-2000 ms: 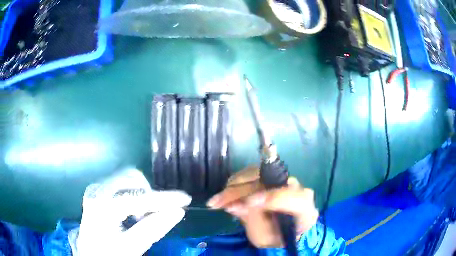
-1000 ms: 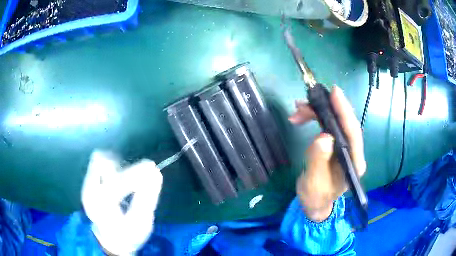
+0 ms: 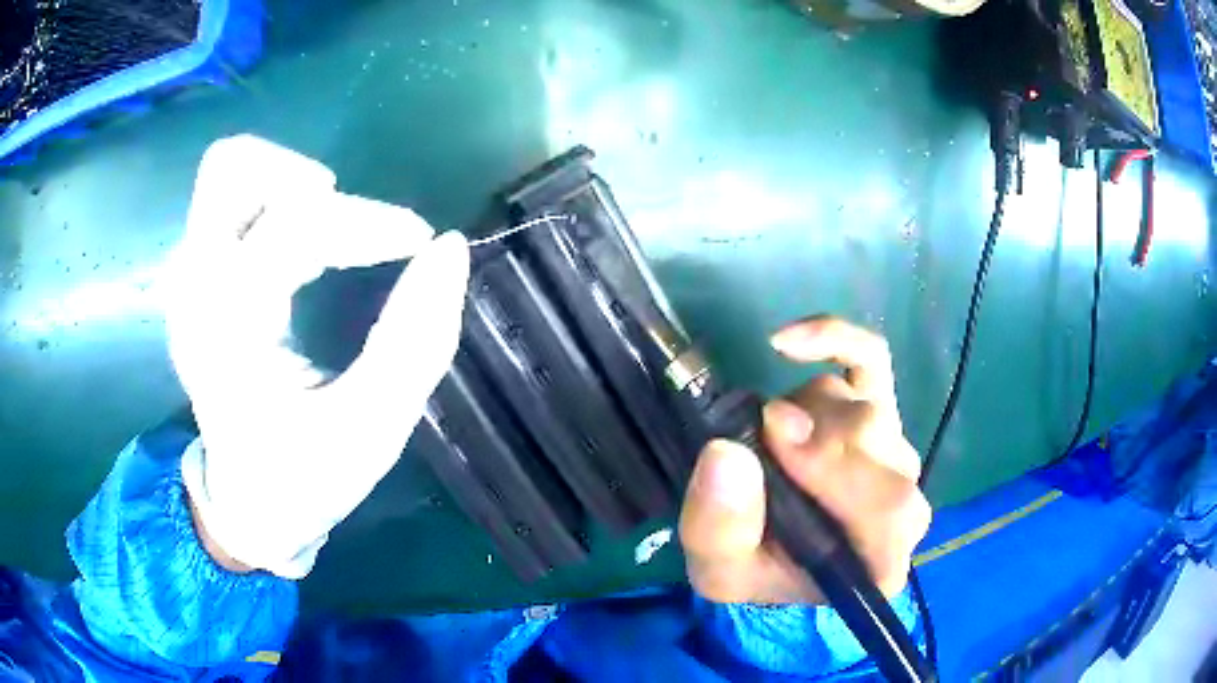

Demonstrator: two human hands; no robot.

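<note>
Three black plastic housings (image 3: 547,380) lie side by side, slanted, on the green mat. My left hand (image 3: 314,334), in a white glove, pinches a thin silvery solder wire (image 3: 523,230) between thumb and finger. The wire reaches to the top end of the rightmost housing. My bare right hand (image 3: 807,480) holds the black handle of the soldering iron (image 3: 814,534). Its brass-coloured collar (image 3: 687,372) is over the rightmost housing, and the barrel points up along it toward the wire's end. The exact tip contact is hard to make out. My glove hides the left housing's top end.
A blue parts bin (image 3: 147,83) is at the upper left. The dark soldering stand (image 3: 1054,80) with a yellow sponge is at the upper right, with black cords (image 3: 981,294) running down. Red-handled pliers (image 3: 1144,214) lie beside it. A pale scrap (image 3: 653,546) lies below the housings.
My left hand has moved up with the wire, which now reaches the rightmost housing's top. My right hand has brought the iron down and left over that housing. The view has shifted somewhat.
</note>
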